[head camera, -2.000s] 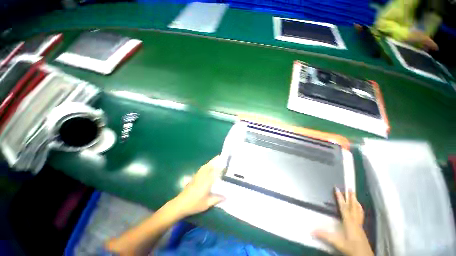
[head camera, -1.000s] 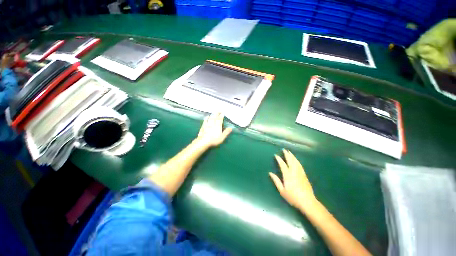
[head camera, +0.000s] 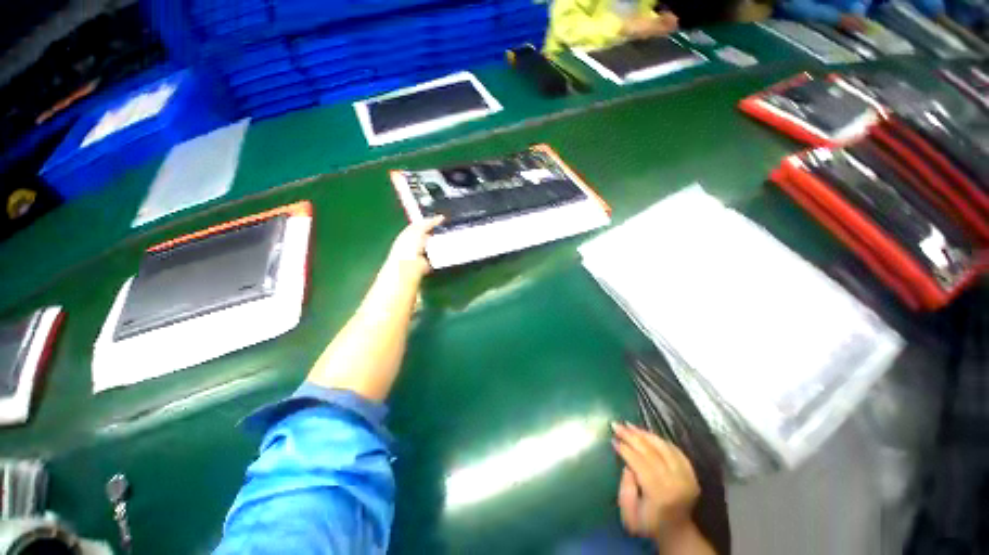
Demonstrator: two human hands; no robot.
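An open laptop base (head camera: 499,204) with its fan, board and black battery showing lies on a white sheet over a red-orange foam sheet, across the bench from me. My left hand (head camera: 416,252) reaches to its near left corner and touches it there, fingers on the edge. My right hand (head camera: 657,483) is low at the right, over the bench beside the black bin liner (head camera: 678,417), with nothing visible in it. Its fingers are close together. A closed laptop unit (head camera: 206,276) with its grey face up lies on a white sheet and red foam at the left.
A stack of whitish bubble bags (head camera: 748,314) lies at the right. Red-edged laptop bases (head camera: 868,211) stand behind it. A wristwatch (head camera: 118,501) and a white round holder (head camera: 43,538) are at the lower left. Blue crates (head camera: 380,54) and a person's yellow sleeve (head camera: 580,24) are beyond.
The view has turned right. The closed unit, earlier near my hands, lies farther off on the bench. My left hand has moved from it to the open base; my right hand has moved to the bin liner.
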